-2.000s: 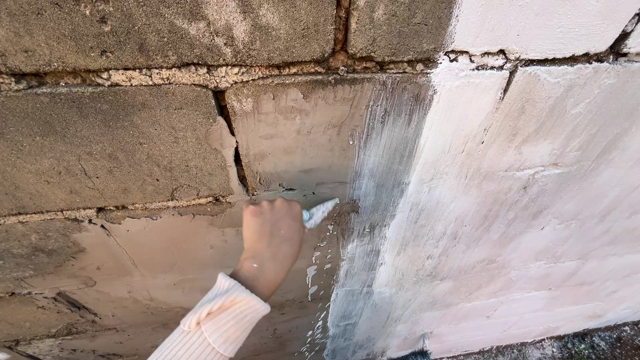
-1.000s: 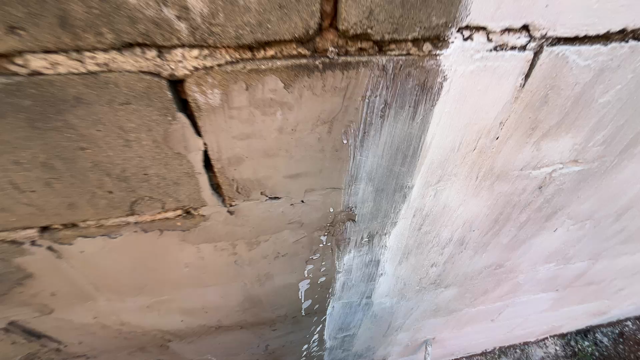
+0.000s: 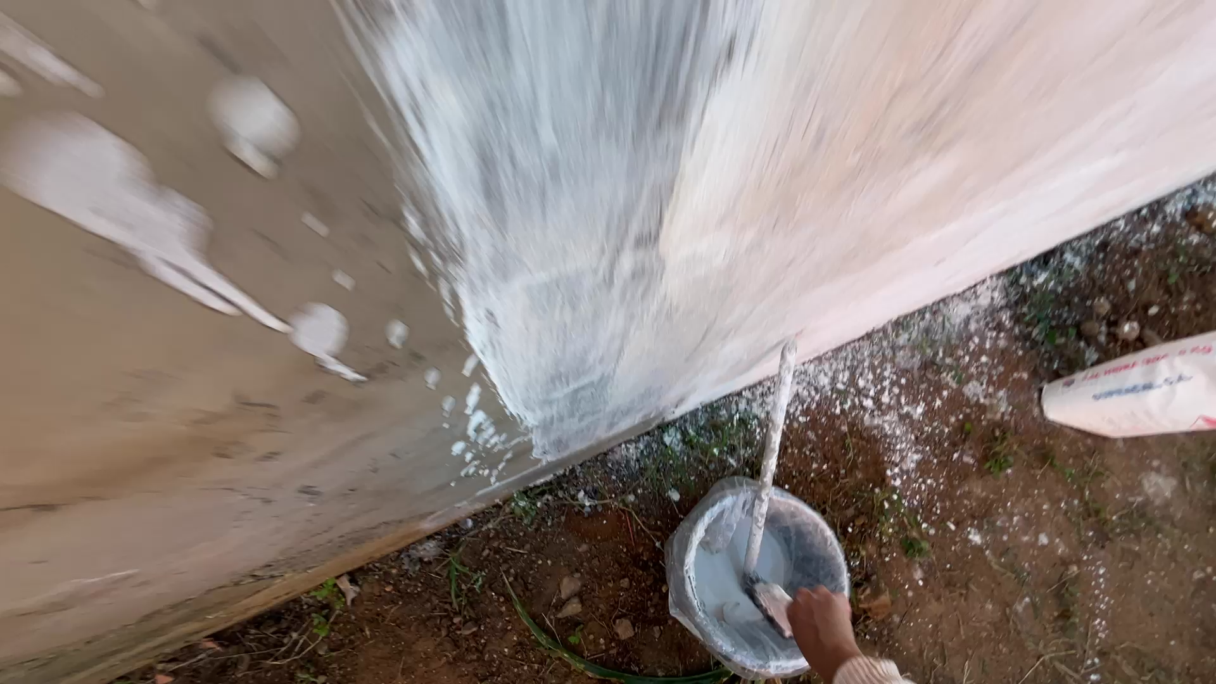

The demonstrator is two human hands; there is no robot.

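Note:
My right hand [image 3: 822,622], in a light ribbed sleeve, grips a paintbrush [image 3: 771,603] at the lower right. The brush is over the inside of a round bucket [image 3: 840,556], its bristles close to the foot of a stick. Clear plastic wraps the bucket, which holds whitish liquid paint [image 3: 714,581]. Coated in white, the stick [image 3: 774,446] stands in the bucket and leans up toward the wall. Fresh white paint [image 3: 570,228] streaks the block wall [image 3: 237,456], with blurred splashes on its brown part. My left hand is out of view.
A white bag [image 3: 1140,388] with printing lies on the ground at the right. Soil [image 3: 997,589] with small stones, grass and white spatter runs along the wall's base. A long green blade or strip curves on the ground left of the bucket.
The view has swung down to the wall's foot and the bucket. Two seconds ago a hand held the brush at the wall; now the brush is over the bucket.

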